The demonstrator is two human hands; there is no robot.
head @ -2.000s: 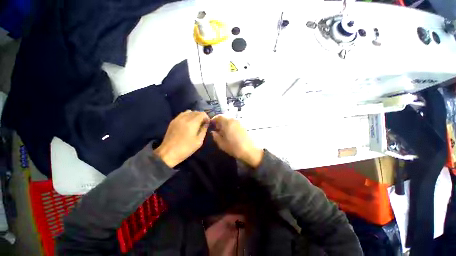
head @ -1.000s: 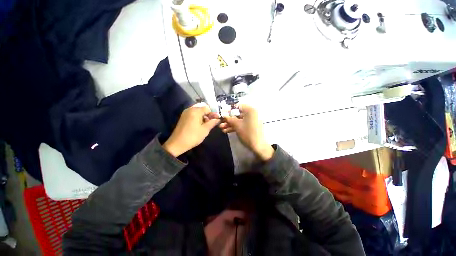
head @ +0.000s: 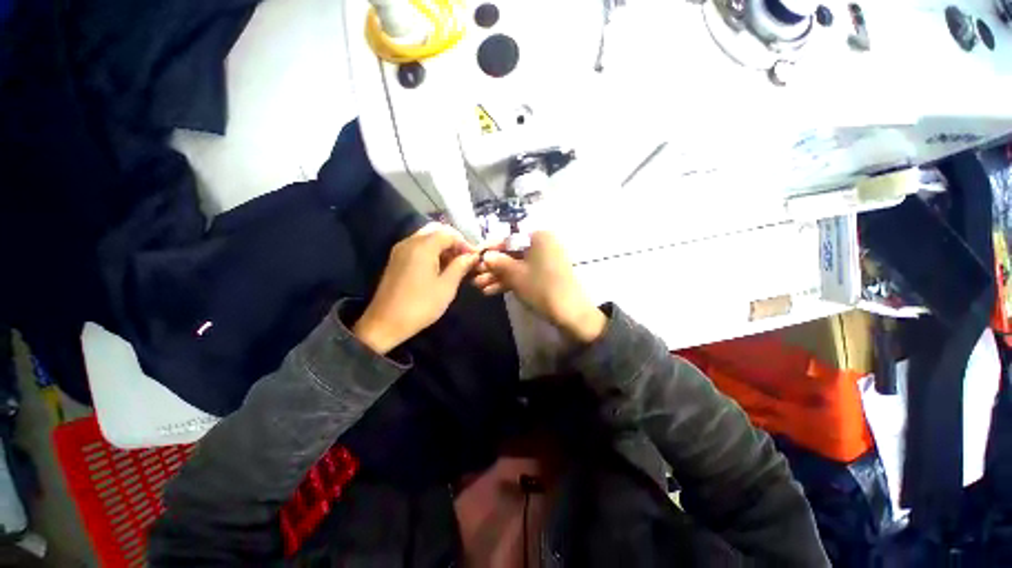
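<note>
A large dark navy cloth (head: 277,250) lies left of the needle area and hangs over the table's front edge. It bears a small white label (head: 204,328). My left hand (head: 418,286) and my right hand (head: 544,283) meet just in front of the presser foot (head: 505,222). The fingertips of both hands pinch the cloth's edge, which is mostly hidden by the fingers. The white sewing machine head (head: 666,111) reaches across above my hands.
A red slotted basket (head: 122,488) is at the lower left, under the white table (head: 133,388). More navy cloth (head: 100,100) is heaped at the far left. An orange bag (head: 799,405) and a cardboard box (head: 849,342) are under the table at right. Long black strips (head: 943,422) hang at right.
The view has shifted closer to the machine. My hands have drawn a little closer together at the presser foot than a second ago. The cloth lies much as before.
</note>
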